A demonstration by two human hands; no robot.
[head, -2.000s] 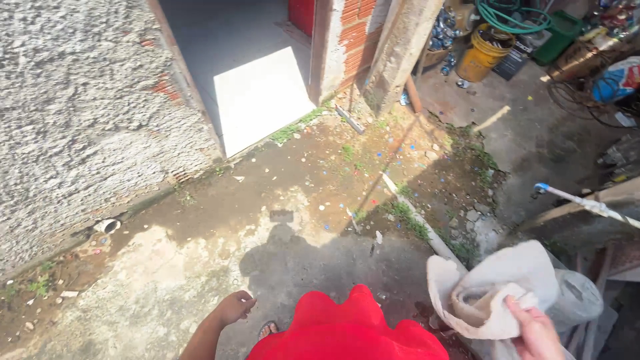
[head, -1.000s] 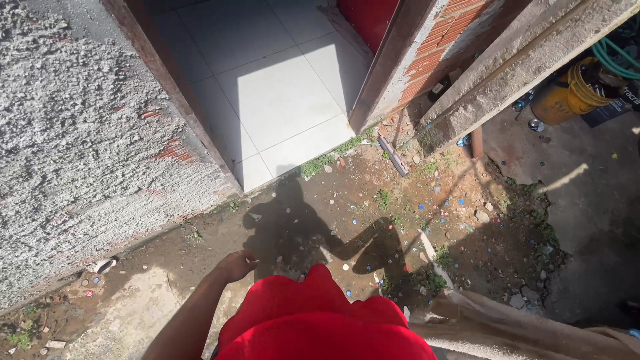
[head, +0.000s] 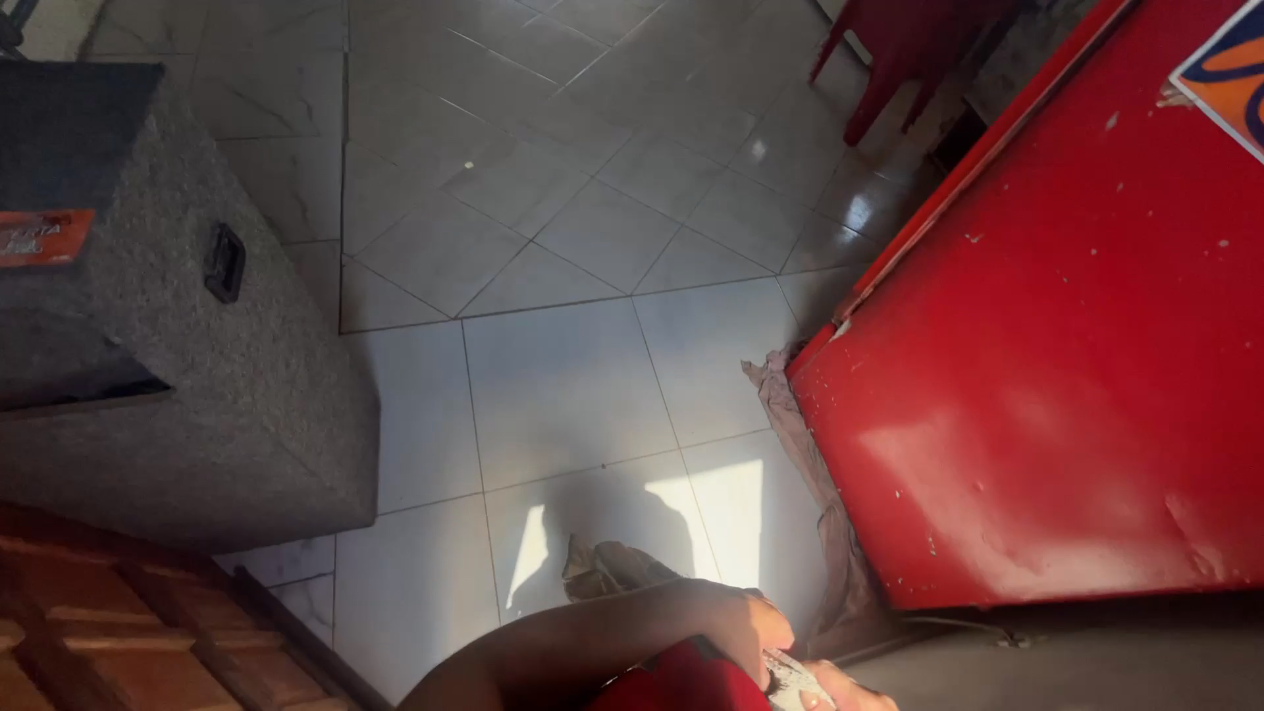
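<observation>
My left hand (head: 755, 627) reaches across my red shirt (head: 681, 679) at the bottom of the view, its fingers touching a bunched light cloth (head: 790, 681). My right hand (head: 851, 689) is at the bottom edge, closed around the same cloth; part of it is cut off by the frame. Both hands are close together, and the left fingertips are partly hidden behind the hand. Beyond my left forearm, a brownish crumpled cloth (head: 617, 568) lies on the white tiled floor.
A grey carpet-covered speaker cabinet (head: 267, 365) stands left, above a wooden panelled door (head: 109, 632). At right is a large red metal appliance (head: 1047, 395) with a rumpled cloth (head: 825, 513) along its base. A red plastic chair (head: 889, 59) stands at the back.
The view has moved from the sunlit yard outside to the tiled room. My left hand, hanging at my side earlier, has come across to the right hand and the light cloth.
</observation>
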